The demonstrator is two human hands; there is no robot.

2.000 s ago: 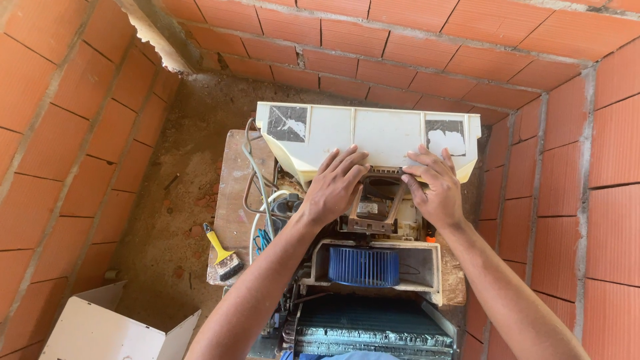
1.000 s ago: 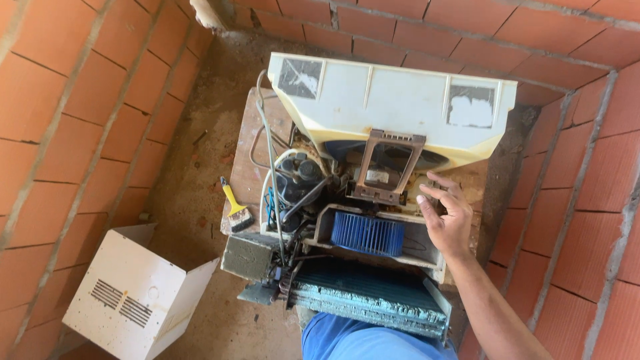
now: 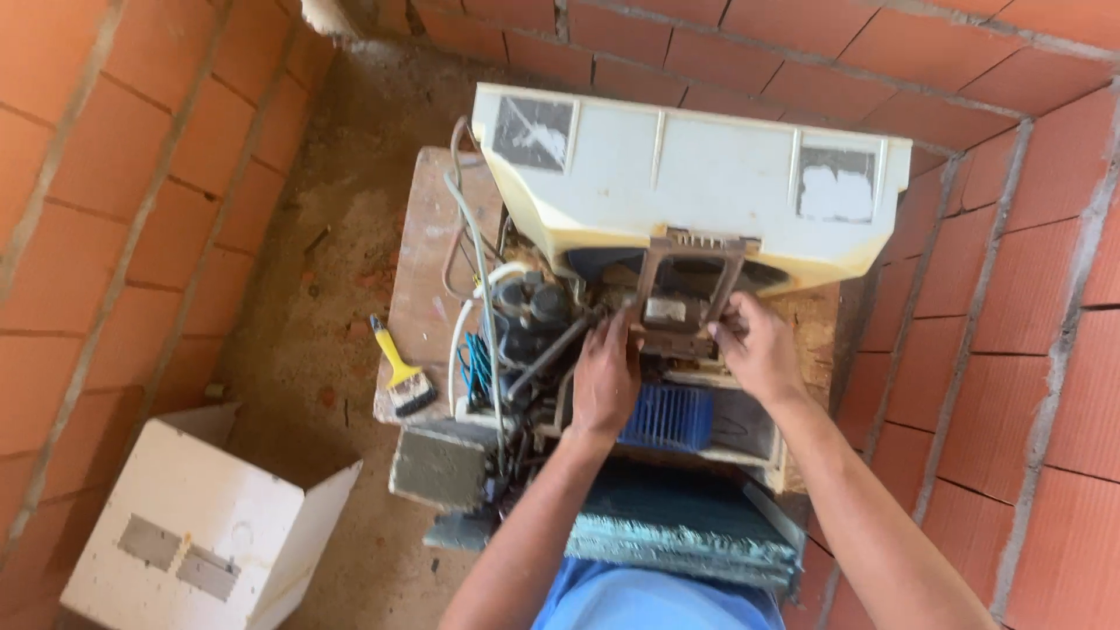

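A partly dismantled air conditioner stands on a wooden board. Its brown frame bracket (image 3: 649,278) rises in front of the cream plastic shroud (image 3: 717,175). My left hand (image 3: 605,376) touches the bracket's lower left side, fingers pointing up. The fingertips of my right hand (image 3: 759,346) pinch at its lower right side; whether they grip it firmly is unclear. Below the bracket lies a blue blower wheel (image 3: 669,418), partly hidden by my left hand. A finned coil (image 3: 682,542) is nearest to my body. The dark compressor (image 3: 529,306) with hoses sits left of my left hand.
A yellow-handled paintbrush (image 3: 401,367) lies on the board's (image 3: 429,227) left edge. On the floor at lower left stands a folded white metal cover (image 3: 210,516) with slots. Teal wires (image 3: 475,363) and a grey box (image 3: 440,468) are beside the compressor. Brick walls (image 3: 997,332) surround the unit.
My left hand, out of view one second ago, is now at the bracket's left side. My right hand has moved from beside the bracket to its lower right side.
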